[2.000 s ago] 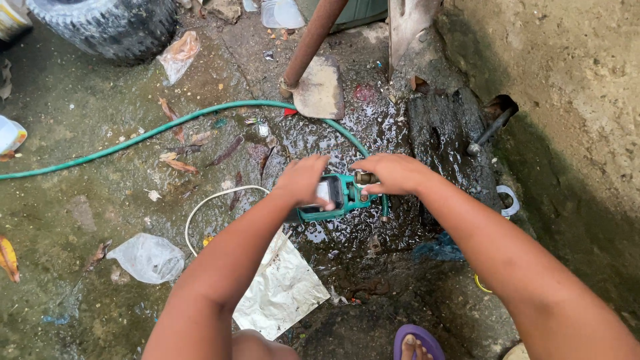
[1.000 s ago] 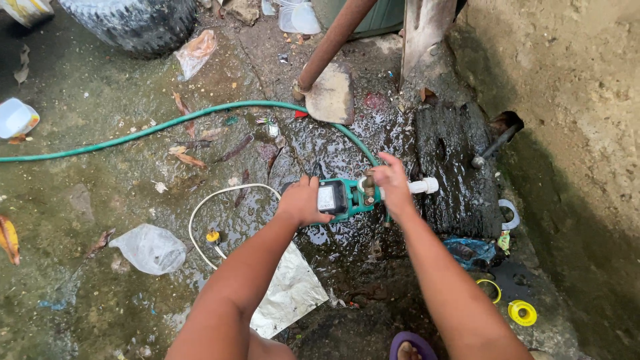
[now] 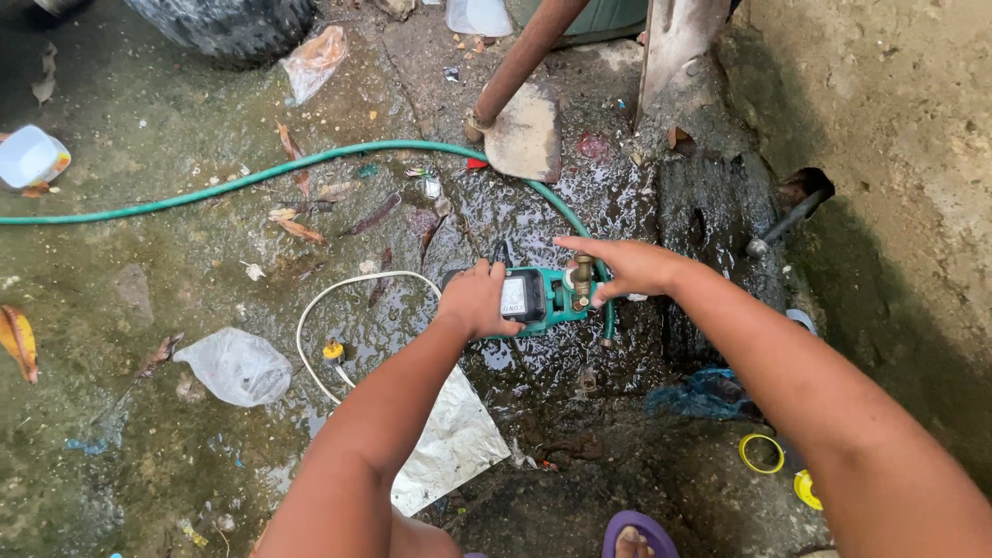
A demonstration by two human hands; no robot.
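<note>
A teal electric water pump (image 3: 549, 298) with a black motor box lies on the wet ground. My left hand (image 3: 479, 301) grips its motor end from above. At the pump's other end stands a brass fitting (image 3: 581, 280). My right hand (image 3: 632, 267) is beside that fitting, thumb and fingers spread around it; whether it touches is hard to tell. A green hose (image 3: 325, 155) runs from the left, passes by the shovel and ends just beyond the pump. A white power cord (image 3: 301, 329) loops to the left, with a yellow plug (image 3: 333, 350) near it.
A shovel blade (image 3: 527, 136) rests above the pump. A tire (image 3: 232, 27) lies at upper left. A clear plastic bag (image 3: 239, 368) and a silvery sheet (image 3: 453, 438) lie nearer me. To the right are a metal pipe (image 3: 790, 221), yellow tape rings (image 3: 762, 453) and a rough wall (image 3: 914, 139).
A white pipe piece seen by the right hand one second ago no longer shows there. The right hand's fingers have spread beside the brass fitting. The left hand stays on the motor end.
</note>
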